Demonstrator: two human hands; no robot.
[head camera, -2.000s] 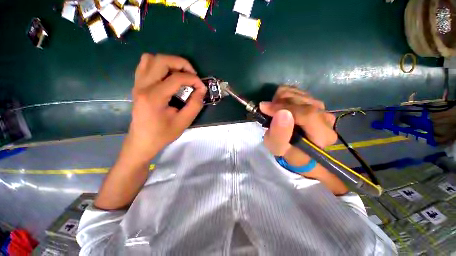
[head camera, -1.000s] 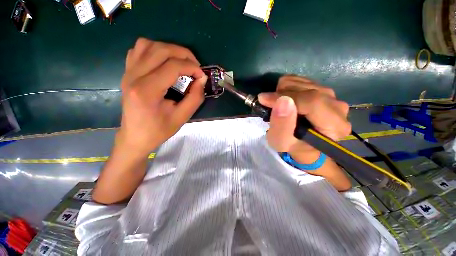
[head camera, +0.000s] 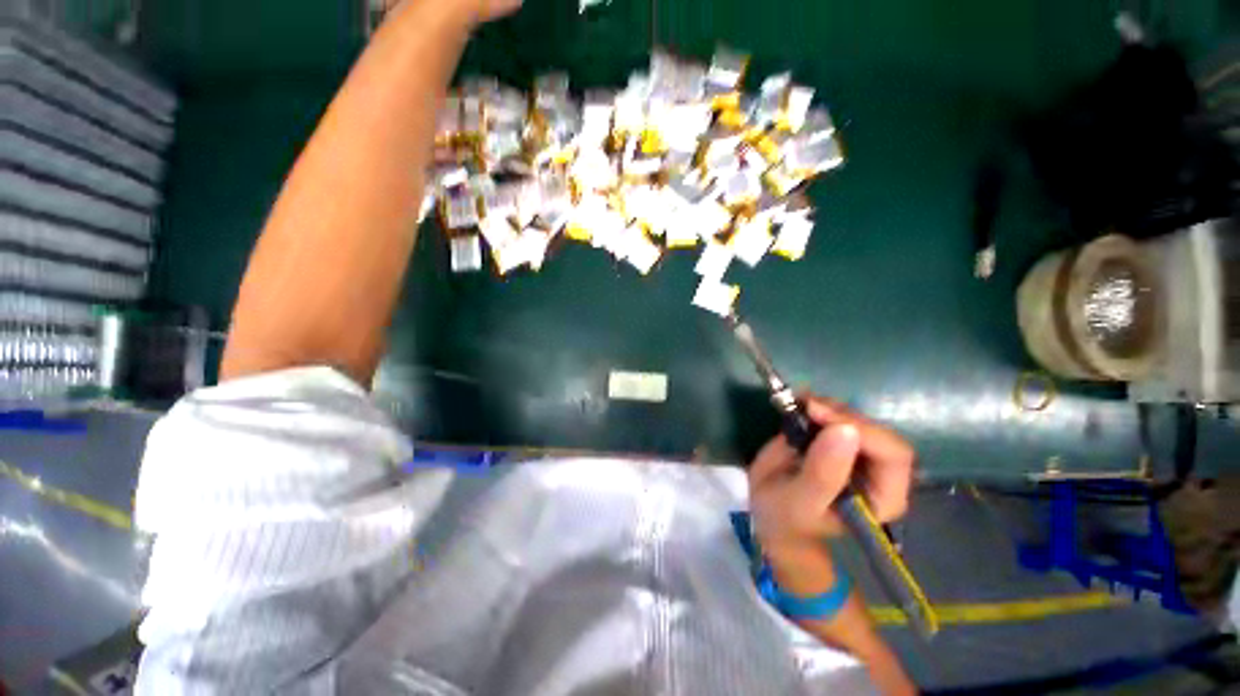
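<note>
My right hand (head camera: 832, 479) holds the soldering iron (head camera: 870, 533) by its black and yellow handle. Its metal tip points up and left, close to a white battery at the lower edge of a large heap of batteries (head camera: 639, 170). My left arm reaches far forward to the top edge. Only a small part of my left hand (head camera: 483, 7) shows there, cut off, so its fingers and anything in them are hidden. A small pale block (head camera: 638, 386) lies flat on the dark green mat (head camera: 530, 340) in front of me.
Stacked clear trays (head camera: 75, 204) stand at the far left. A round tan container (head camera: 1095, 307) stands at the right, with a yellow-brown ring (head camera: 1035, 393) near it. A blurred black object (head camera: 1115, 143) lies at the upper right. Blue parts (head camera: 1101, 530) show below the bench edge.
My left hand has left the device housing and moved far forward. The housing no longer shows on the pale block. The iron has moved right and nearer to me. The view now takes in more bench.
</note>
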